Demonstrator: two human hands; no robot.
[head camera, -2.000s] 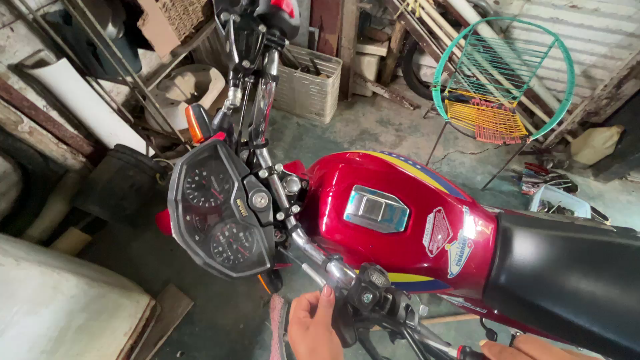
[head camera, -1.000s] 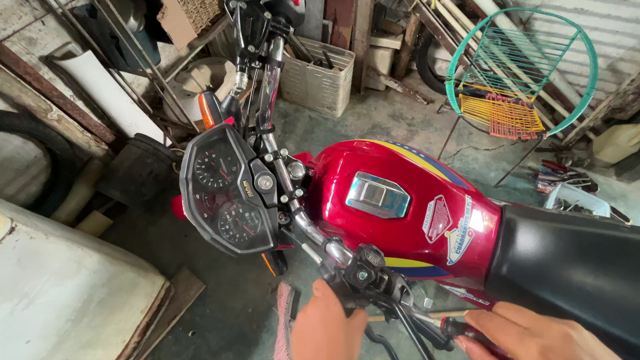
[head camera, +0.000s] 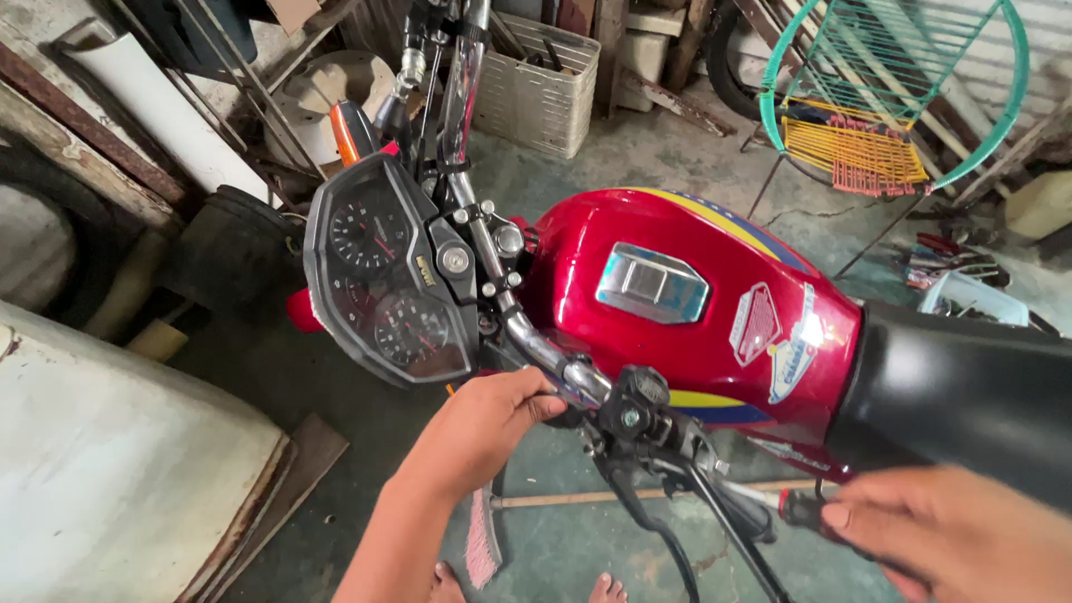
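A red motorcycle fuel tank (head camera: 578, 310) with a metal cap fills the middle, beside the black instrument cluster (head camera: 389, 276). My left hand (head camera: 494, 419) has its fingertips at the chrome handlebar (head camera: 536, 339), just short of the black switch housing (head camera: 641, 410); whether they close on anything there is hidden. Around a screwdriver with a dark handle and red collar (head camera: 791, 507), my right hand (head camera: 930, 528) is closed at lower right. The screwdriver's shaft points left to the clamp area by the lever, its tip not clearly visible. Below hangs a black lever (head camera: 662, 519).
A black seat (head camera: 955, 385) extends right. On the floor lie a pink-bristled broom (head camera: 481, 536), a wooden board (head camera: 285, 477) and a light blue tray of tools (head camera: 976, 297). Behind stand a plastic crate (head camera: 536, 88) and a corded chair (head camera: 775, 84). A worn white panel (head camera: 126, 452) is at left.
My left hand has shifted from the switch housing toward the chrome bar on the left. The screwdriver in my right hand shows more plainly. The view has moved closer to the motorcycle.
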